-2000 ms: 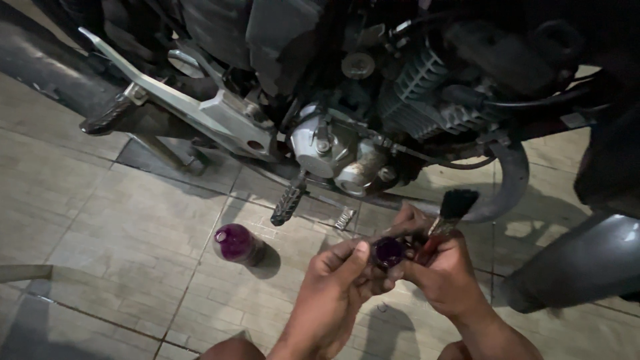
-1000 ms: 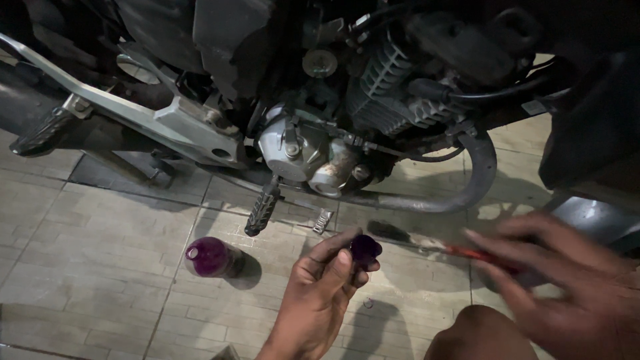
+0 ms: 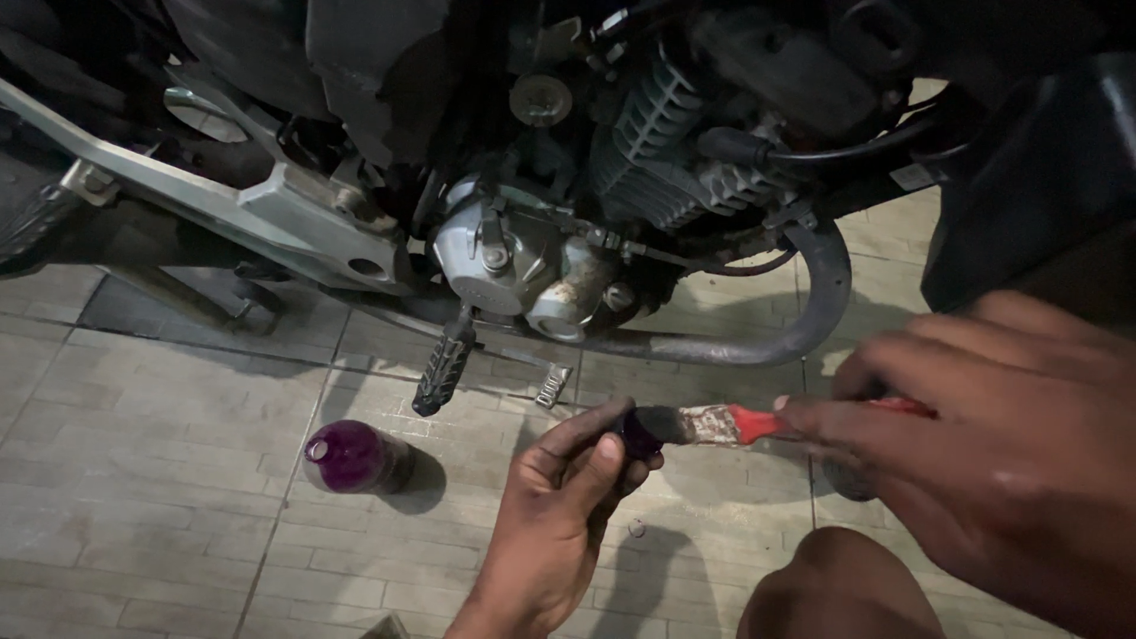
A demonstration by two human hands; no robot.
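My left hand holds a small dark purple cup or cap between thumb and fingers, low in front of the motorcycle engine. My right hand grips the red handle of a paintbrush, and the dark bristles meet the mouth of the cup. How far the bristles reach inside cannot be told. On the tiled floor to the left stands a clear bottle of purple liquid with its neck uncovered.
The motorcycle's engine cover, finned cylinder and exhaust pipe lie beyond my hands. A rubber footpeg and a metal brake pedal stick out over the floor tiles. My knee is at the lower right.
My right hand swung the brush out to the right of the cup, and its bristles are now at the cup's mouth. Two seconds ago both hands were together around the cup.
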